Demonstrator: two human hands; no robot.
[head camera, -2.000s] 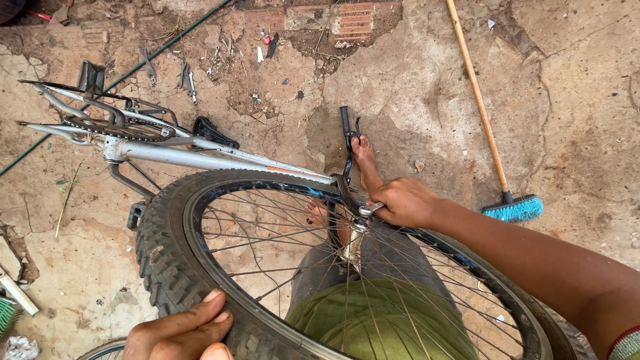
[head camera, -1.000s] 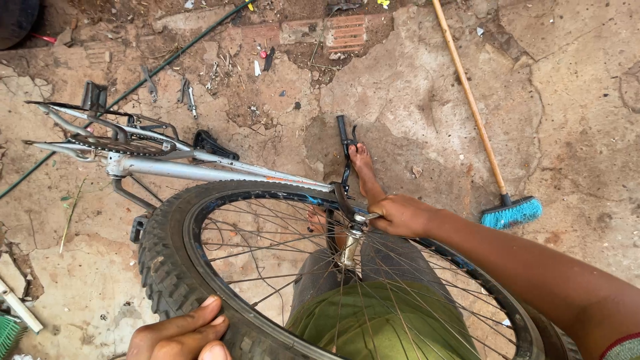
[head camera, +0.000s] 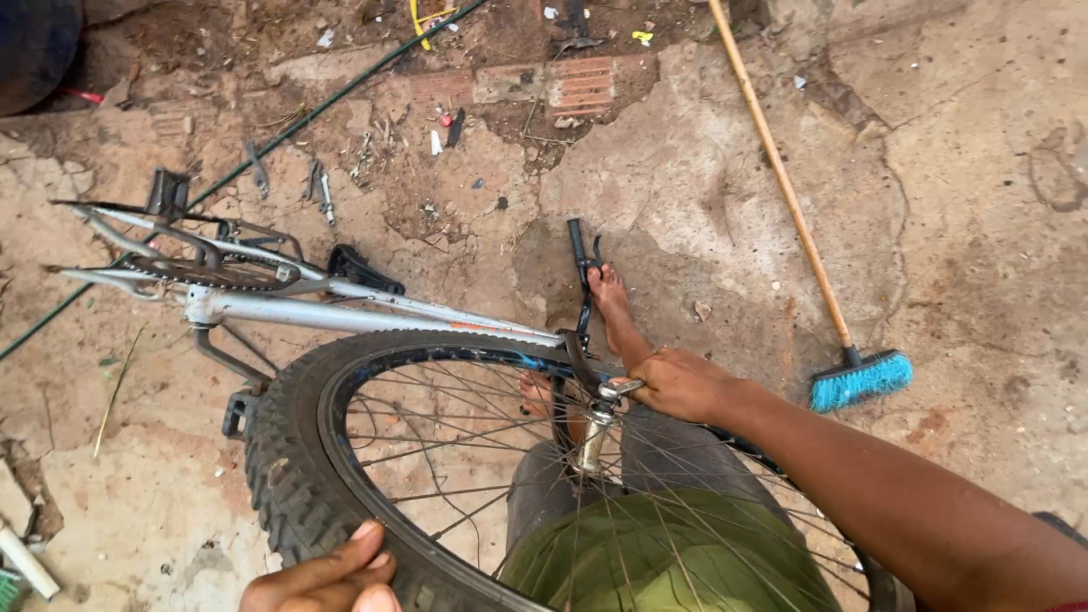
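A bicycle wheel with a knobby tire (head camera: 293, 459) spans the lower middle, over my legs. My left hand (head camera: 336, 578) has its thumb and fingers on the tire's edge at bottom left. My right hand (head camera: 684, 384) grips a metal wrench (head camera: 627, 387) at the axle end of the hub (head camera: 595, 438); much of the wrench is hidden in the fist. Beside it is a dark curved fork end (head camera: 580, 361). The silver bicycle frame (head camera: 306, 313) reaches left, with its chainring (head camera: 212, 272) and pedals. A black handlebar grip (head camera: 577, 238) lies near my foot.
A broom with blue bristles (head camera: 863, 381) lies at right. Loose wrenches (head camera: 326, 197) and pliers (head camera: 257, 170) are on the cracked concrete beyond the frame. A thin green pole (head camera: 297, 126) crosses at upper left. A dark round container (head camera: 34, 51) stands in the top left corner.
Both hands keep their places, the left on the tire and the right at the hub. The wrench's visible part now points up and right of the axle. The view has tilted slightly upward.
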